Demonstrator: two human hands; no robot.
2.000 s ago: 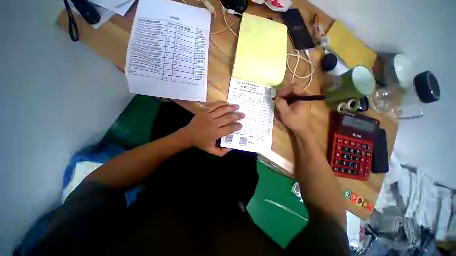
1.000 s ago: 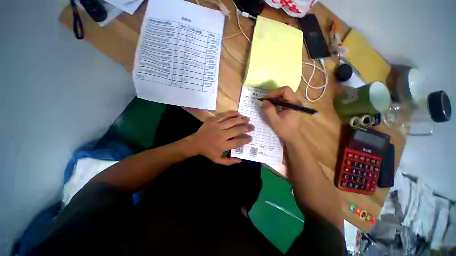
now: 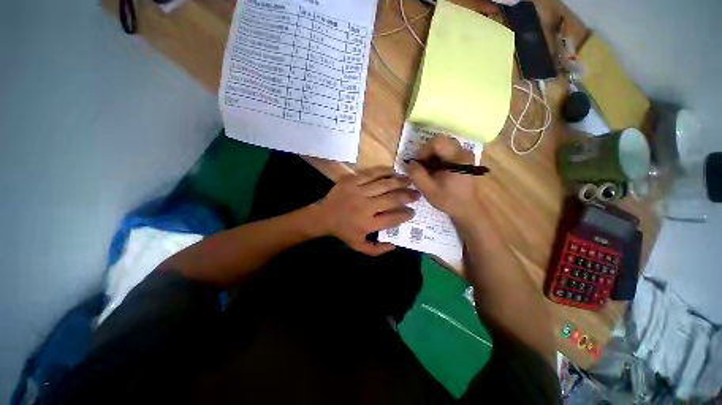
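Observation:
The delivery note book lies open on the desk, its yellow cover [image 3: 463, 71] folded up and its white printed form [image 3: 431, 229] below. My left hand [image 3: 368, 210] rests flat on the form's left edge, fingers slightly apart, holding nothing. My right hand [image 3: 447, 178] holds a thin black pen [image 3: 463, 168], its tip at the upper left part of the form. The right hand covers part of the print. A printed order sheet [image 3: 297, 79] lies on the desk to the left of the book.
On the right are a red calculator [image 3: 587, 265], a green mug [image 3: 606, 156], a smartphone [image 3: 529, 41] with a white cable [image 3: 529, 119] and a clear jar [image 3: 685, 186]. The desk's near edge runs below the form; blue-edged bags [image 3: 146, 261] lie lower left.
My right hand with the pen has moved from the form's right edge to its upper left part. The view has shifted, so the desk items appear further right. My left hand stays on the form.

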